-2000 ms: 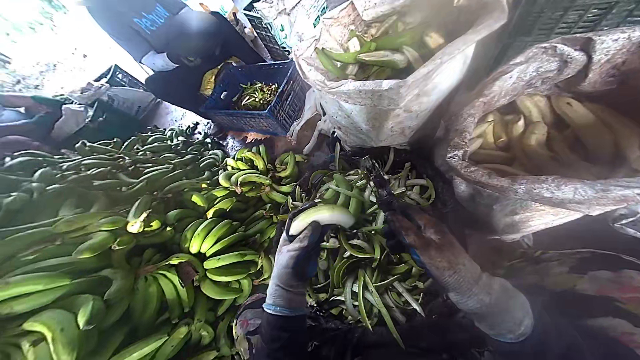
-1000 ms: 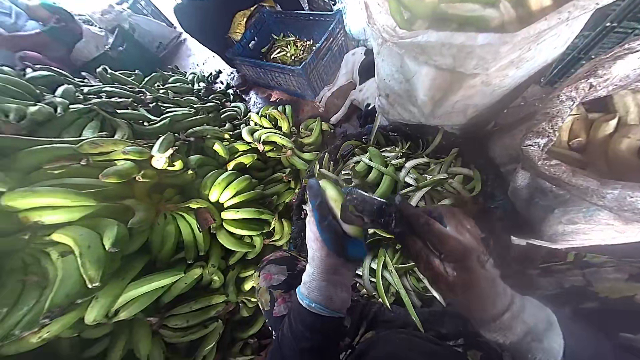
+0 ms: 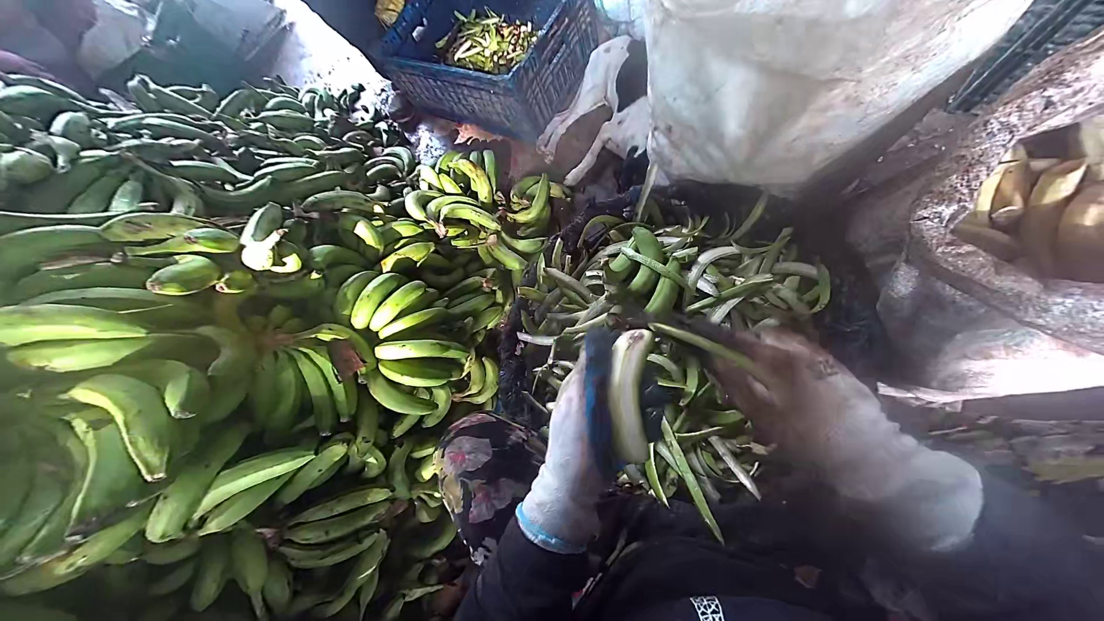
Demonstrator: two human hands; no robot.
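Observation:
My left hand (image 3: 576, 448), in a pale glove with blue-black palm and fingers, grips a partly peeled green plantain (image 3: 630, 392), held nearly upright. To its right, my gloved right hand (image 3: 798, 401) is blurred by motion. A strip of green peel (image 3: 703, 345) runs from that hand towards the plantain's top; whether the hand also holds a tool is not clear. Below and beyond both hands lies a heap of peel strips (image 3: 733, 267), with a few small green plantains (image 3: 651, 276) on it.
Bunches of green plantains (image 3: 405, 319) fill the left side. A blue plastic crate (image 3: 483, 99) holds peel scraps at the back. A large white sack (image 3: 759, 95) stands beyond the peel heap. Peeled plantains (image 3: 1048, 203) lie in an open sack (image 3: 940, 216) at right.
The right hand, close against the plantain one second ago, is now farther right of it. The left hand still holds a plantain. The view has shifted.

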